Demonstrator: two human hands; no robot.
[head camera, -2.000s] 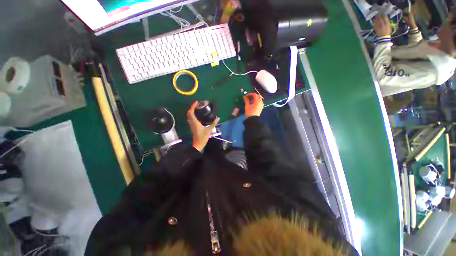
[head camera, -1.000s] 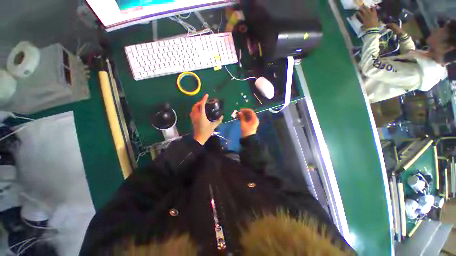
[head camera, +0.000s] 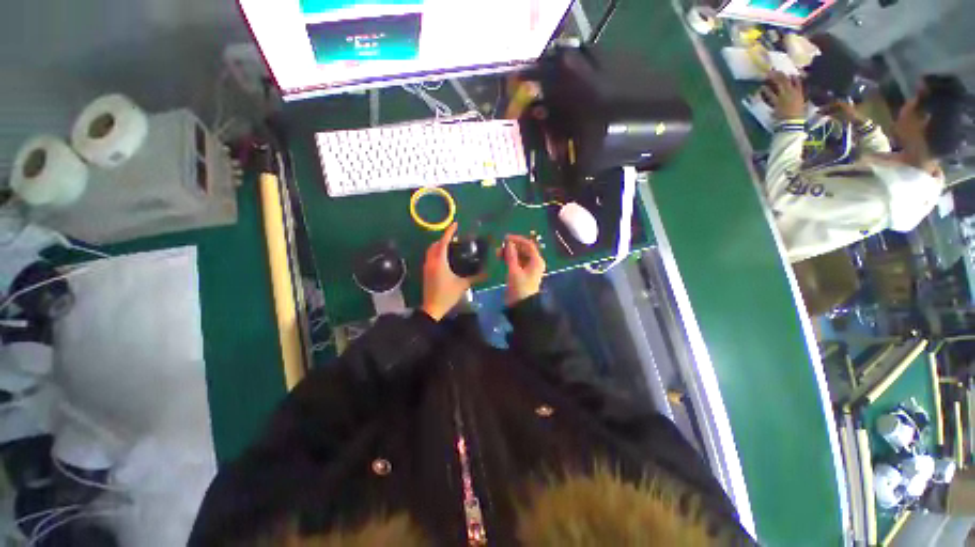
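My left hand holds the black ball head of a security camera near the front edge of the green bench mat. My right hand is just right of the ball head, its thumb and fingertips pinched together near it. Whether a small part is between these fingertips is too small to tell. A second security camera, with a black ball head on a white arm, stands to the left of my left hand. Tiny light specks lie on the mat by my right fingertips.
A yellow tape roll lies below the white keyboard. A mouse and black label printer are at right, beside the green conveyor. The monitor is behind. A person works across the belt.
The view has tilted up, showing more of the monitor. My right hand has moved from the small parts on the mat to beside the ball head. My left hand still holds the ball head.
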